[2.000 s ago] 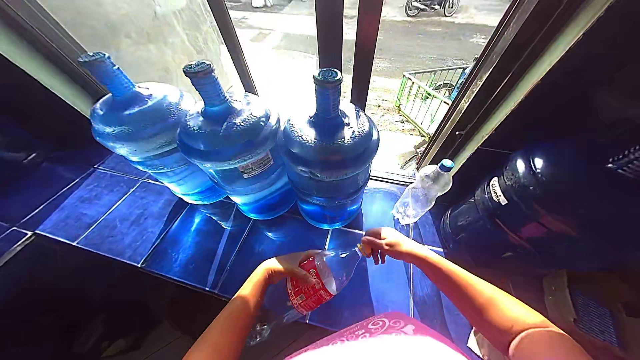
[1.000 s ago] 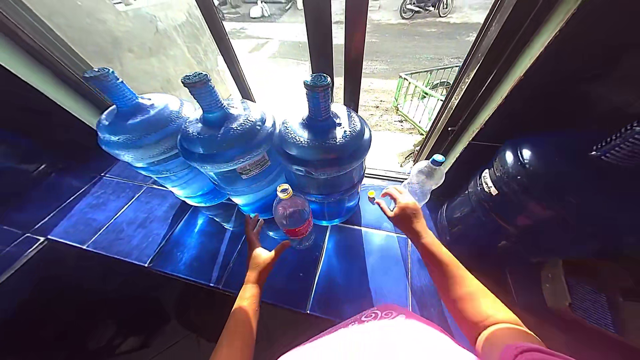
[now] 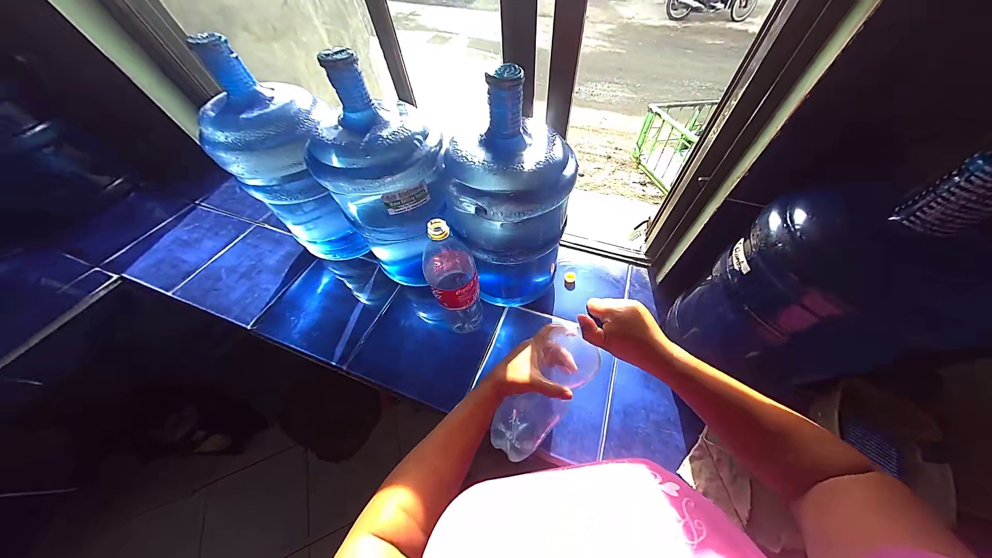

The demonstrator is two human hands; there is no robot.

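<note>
My left hand [image 3: 539, 368] grips the body of a clear plastic bottle [image 3: 527, 426], tilted with its base toward me. My right hand [image 3: 624, 329] is closed at the neck end of that bottle; its fingers hide the cap. A clear Coca-Cola bottle [image 3: 456, 291] with a red label stands upright on the blue tiled ledge [image 3: 418, 360], a yellowish ring at its neck. Beyond my right hand a small yellow bottle cap [image 3: 570, 277] lies on the tiles. Behind stand three blue water jugs, left [image 3: 267, 147], middle [image 3: 380, 178] and right [image 3: 508, 201].
A dark large jug [image 3: 763, 287] stands to the right, with a ribbed jug neck [image 3: 949, 194] near it. Glass doors with a dark frame [image 3: 562, 70] are behind the jugs. Outside are a green metal rack [image 3: 670, 143] and a motorcycle [image 3: 709, 8].
The labelled bottle, between my hands at first, now stands by the jugs. The yellow cap has left my right hand. The clear bottle, earlier standing at the right, is now in my hands.
</note>
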